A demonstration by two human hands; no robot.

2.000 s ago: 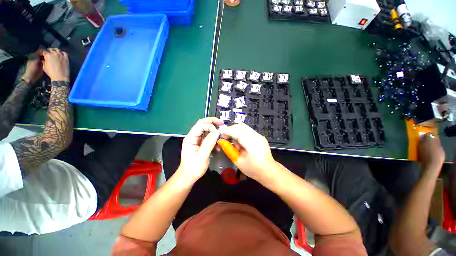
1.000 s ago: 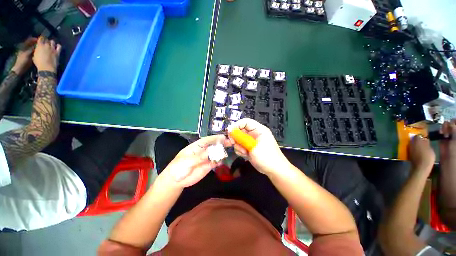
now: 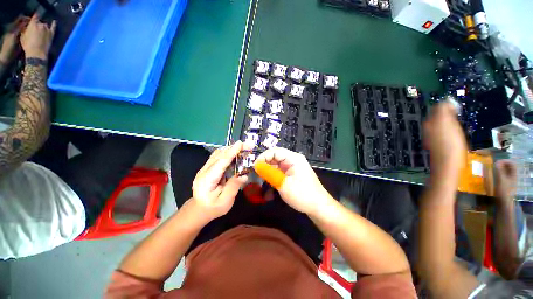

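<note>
My left hand [image 3: 217, 180] holds a small white-topped module [image 3: 246, 161] between thumb and fingers, at the table's near edge by the left tray's lower corner. My right hand [image 3: 287, 175] is just right of it, with a bright orange thumb-length piece [image 3: 270, 174] at its fingers; whether it is a finger cot or a tool cannot be told. The left black blister tray [image 3: 303, 125] has white-topped modules in its left columns and top row. The right black tray [image 3: 386, 140] is mostly dark, with a white-topped piece [image 3: 412, 91] near its top right.
A blue tote [image 3: 111, 55] lies at the left near a neighbour's tattooed arm [image 3: 30, 105]. A right neighbour's blurred arm [image 3: 444, 175] reaches over the right tray's edge, beside an orange sheet [image 3: 474, 174] and loose dark parts [image 3: 467, 76]. A white box [image 3: 418, 13] stands behind.
The module in my left hand has moved up to the table edge beside the tray. My right hand remains close by with the orange piece. The right neighbour's arm has reached in. The view has shifted.
</note>
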